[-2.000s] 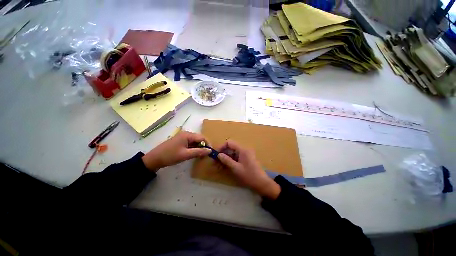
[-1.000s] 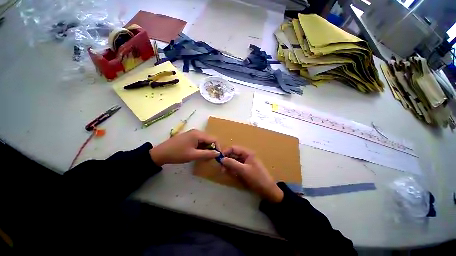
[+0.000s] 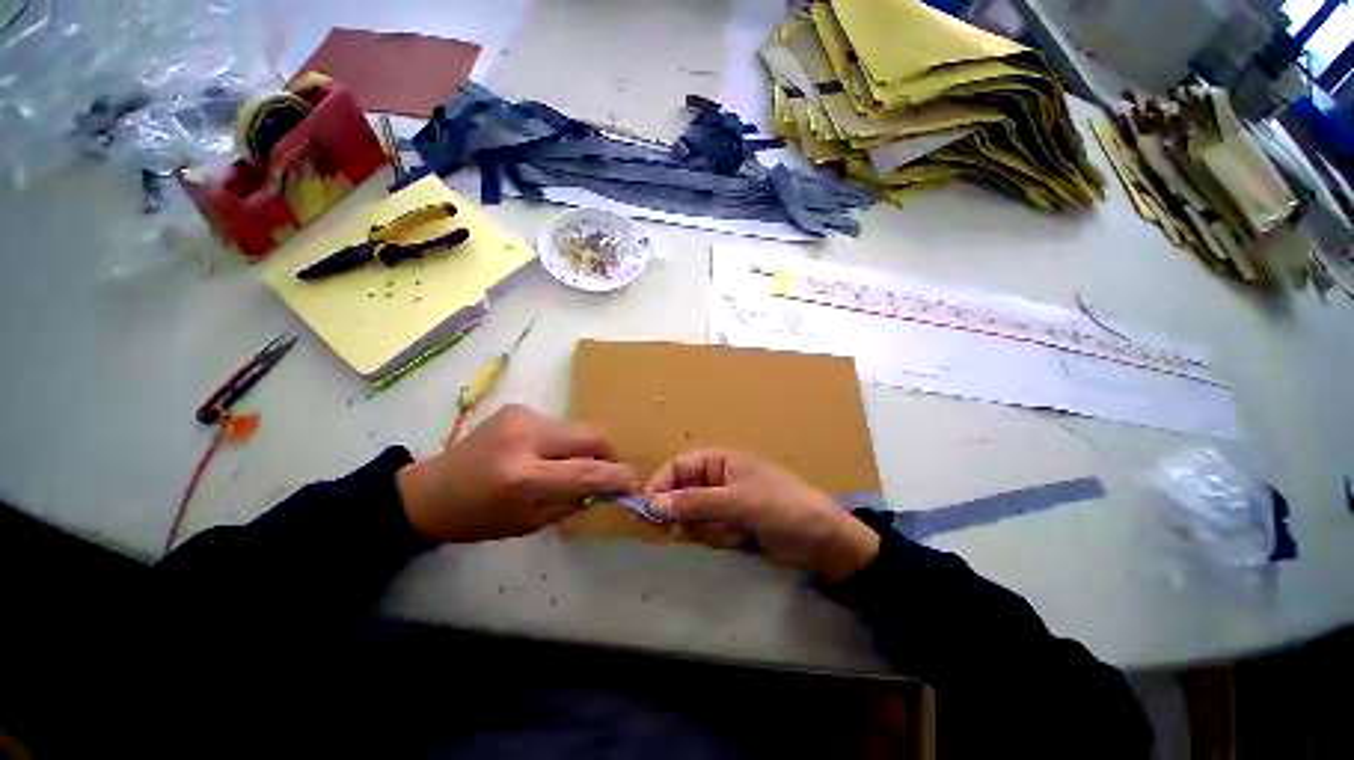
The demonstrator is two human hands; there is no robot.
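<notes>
A long narrow blue-grey fabric strip [image 3: 1010, 508] runs from between my hands, behind my right hand, across the lower right of the cardboard work board [image 3: 728, 401] and onto the table. My left hand [image 3: 512, 475] pinches the strip's near end between thumb and fingers. My right hand [image 3: 757, 512] pinches it just beside, fingertips almost touching. Both hands are over the board's lower left part. No fitting can be made out between the fingertips. The small white dish [image 3: 596, 250] of tiny pieces stands behind the board.
Pliers [image 3: 383, 242] lie on a yellow pad [image 3: 312, 290]. An awl [image 3: 483, 380] and snips [image 3: 245, 377] lie left. A red tape dispenser [image 3: 282, 171], strip pile [image 3: 639, 171], paper template [image 3: 965, 334], yellow stack [image 3: 928, 97] and plastic bag [image 3: 1210, 498] surround the board.
Both hands have lowered towards the board's near edge. The dark blue end held up between the fingertips now shows as a flatter, paler strip. The camera view has shifted.
</notes>
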